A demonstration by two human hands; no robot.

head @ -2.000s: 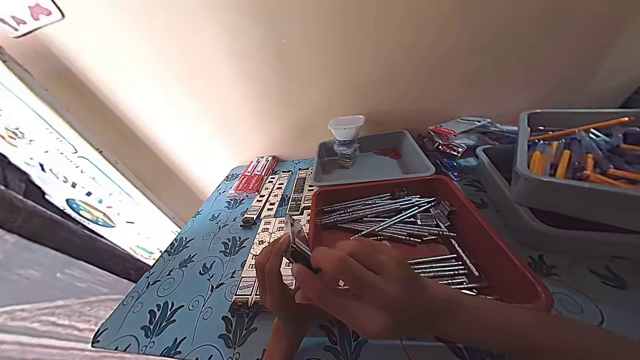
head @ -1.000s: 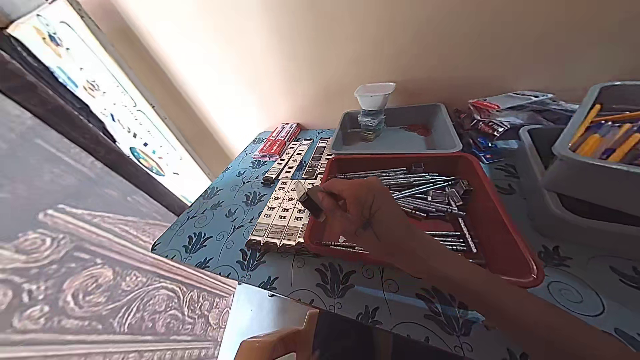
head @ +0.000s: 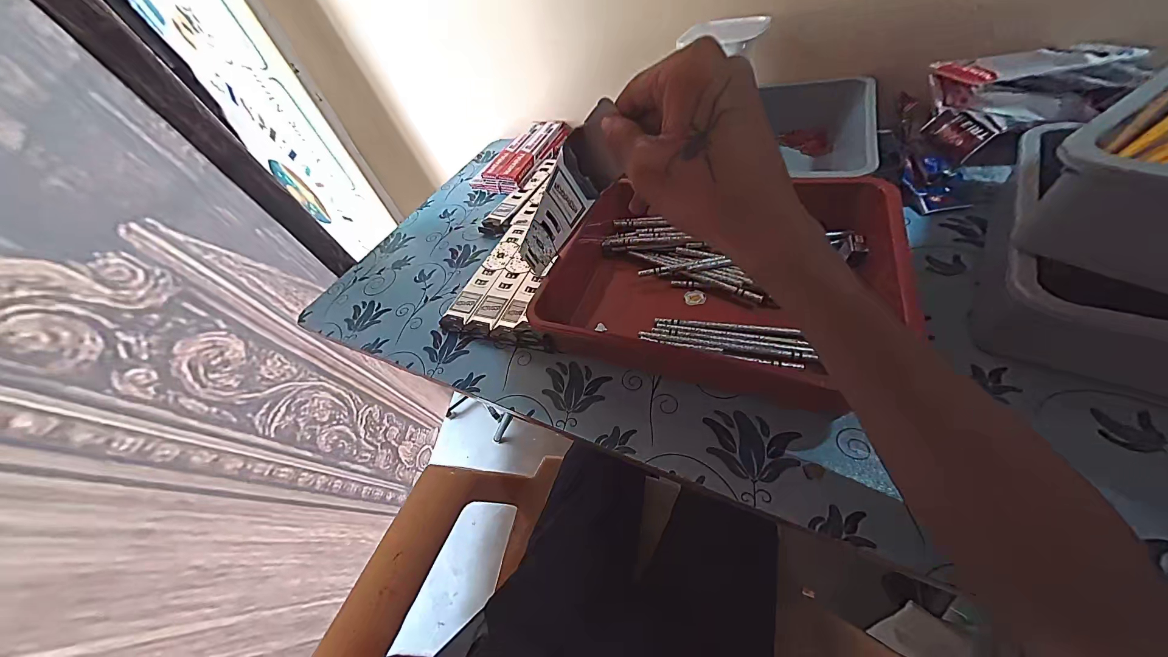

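Observation:
My right hand [head: 698, 137] is raised above the left rim of a red plastic tray [head: 584, 342], its fingers closed on the dark upper end of a narrow printed cardboard box [head: 558, 210]. The box hangs tilted over similar black-and-white boxes [head: 493, 297], which lie side by side on the table. Inside the tray are many patterned pencils [head: 693, 260], some crossing in a loose heap, others lined up as a bundle [head: 730, 339] near the front wall. My forearm hides part of the tray. My left hand is out of view.
Red-and-white packs [head: 525, 160] lie behind the boxes. A grey tray [head: 867, 123] and a white plastic cup [head: 730, 32] stand at the back. Stacked grey bins [head: 1031, 265] and plastic wrappers [head: 1013, 91] are at right. A chair arm [head: 401, 566] is below the table edge.
Two seconds ago both hands were together at the tray's left side; my left hand has since gone out of view. My right hand has lifted up and away over the tray's left rim.

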